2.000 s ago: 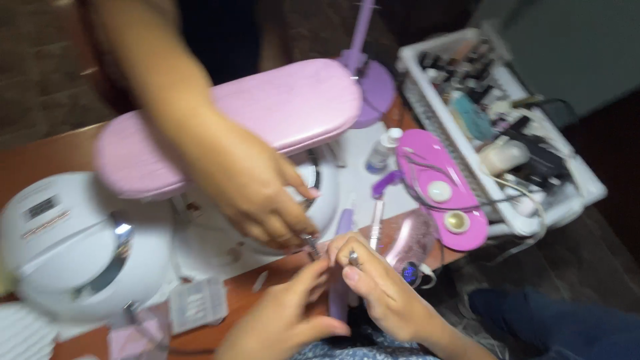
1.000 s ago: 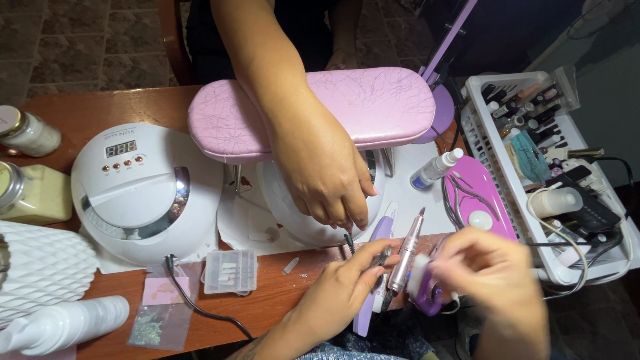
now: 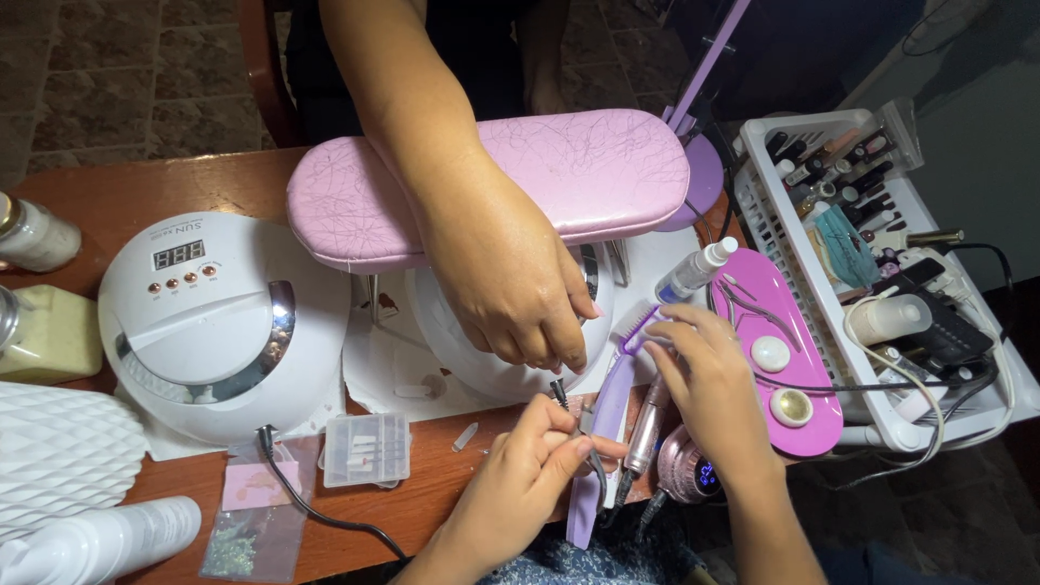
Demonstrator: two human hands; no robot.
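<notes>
My left hand [image 3: 528, 479], at the bottom middle, is closed on a dark metal hand tool [image 3: 599, 467], possibly nippers; the fingers hide part of it. My right hand [image 3: 711, 390] has its fingertips around a purple nail brush [image 3: 636, 329] with its bristles showing. Under the brush and between my hands lies a long lilac strip-like tool [image 3: 609, 414]. Beside it are a pink nail drill handpiece [image 3: 647, 426] and its round control unit [image 3: 686, 467] with a lit display. Another person's hand [image 3: 520, 284] reaches over the pink armrest [image 3: 585, 175], its fingers just above my left hand.
A white nail lamp [image 3: 219, 325] stands left, a second [image 3: 487, 357] under the armrest. A clear case [image 3: 366, 451] lies between lamp and table edge. At right are a spray bottle [image 3: 695, 272], a magenta tray [image 3: 816, 406] and a white basket [image 3: 886, 431] of polish bottles. Cables cross the tray.
My right hand, blurred at the right a second ago, has moved to the purple nail brush. The other person's hand stays over the armrest.
</notes>
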